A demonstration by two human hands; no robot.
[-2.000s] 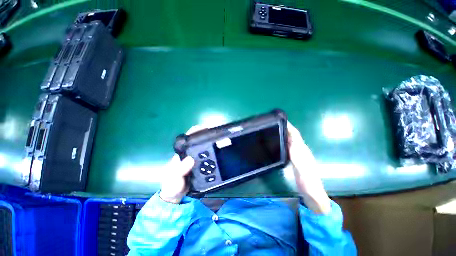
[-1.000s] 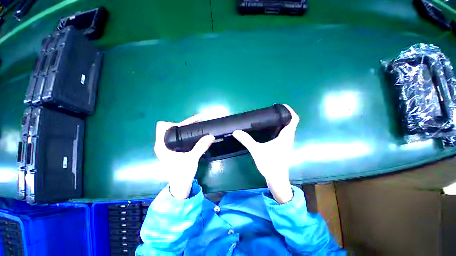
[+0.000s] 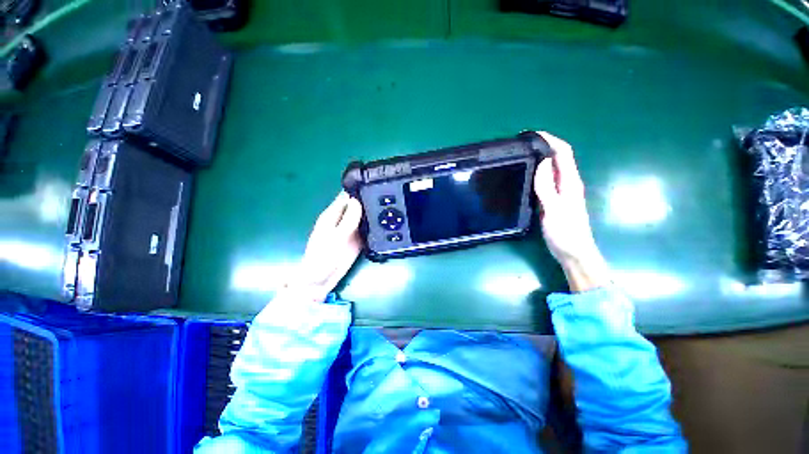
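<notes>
A sleeved handheld unit [image 3: 466,208] with thick black corners is held face up over the green bench, tilted slightly with its right end higher in the picture. Its dark screen and the round keypad left of the screen show. My left hand [image 3: 335,239] grips the unit's left end. My right hand [image 3: 563,199] grips its right end, with fingers at the upper right corner. The underside of the unit is hidden.
Unsleeved units [image 3: 133,226] stand on edge in two blocks at left. Bagged sleeves [image 3: 781,195] lie at right. Another device [image 3: 577,9] is cut off at the top edge. Blue crates [image 3: 115,381] are below left, a brown carton [image 3: 736,390] lower right.
The unit has turned from showing its long black edge to showing its screen and keypad. Both hands have moved from its near edge to its two ends, farther out over the bench.
</notes>
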